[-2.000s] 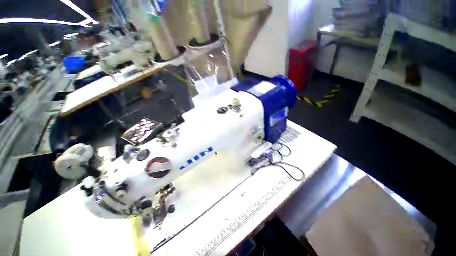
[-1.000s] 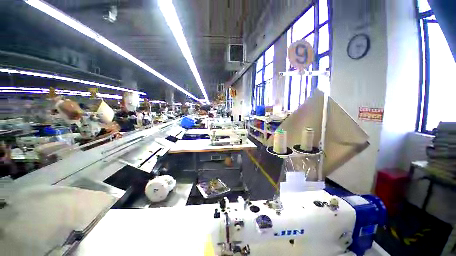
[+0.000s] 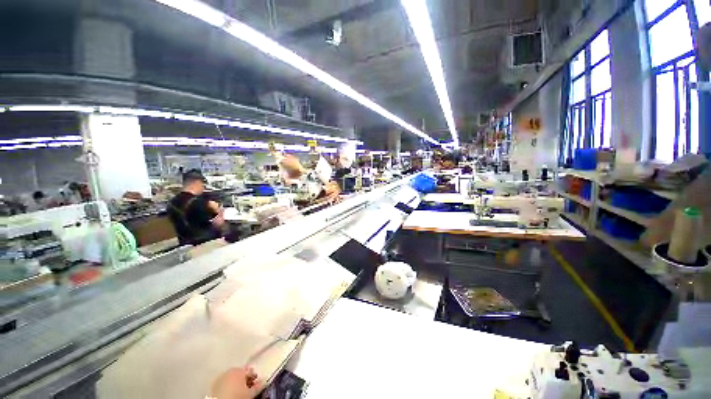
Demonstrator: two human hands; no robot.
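Large beige panels (image 3: 257, 296) lie in a loose, overlapping stack at the lower left, beside the long rail. What looks like my left hand (image 3: 234, 383) is small, blurred and cut off by the bottom edge, over the near part of the stack. Its fingers do not show well enough to tell whether it grips a panel. My right hand is out of the picture. The white sewing machine head (image 3: 608, 378) shows only its left end at the lower right. A yellow patch (image 3: 511, 394) lies beside it.
The white machine table (image 3: 390, 351) spans the bottom middle. A white round unit (image 3: 395, 280) stands beyond it. A long grey rail (image 3: 257, 248) runs away at the left, with a person (image 3: 195, 210) in dark clothes behind it. A thread cone (image 3: 685, 234) stands at right.
The view has swung left and up from the machine. The machine head has moved to the lower right, and the panel stack and a hand at the bottom edge now show.
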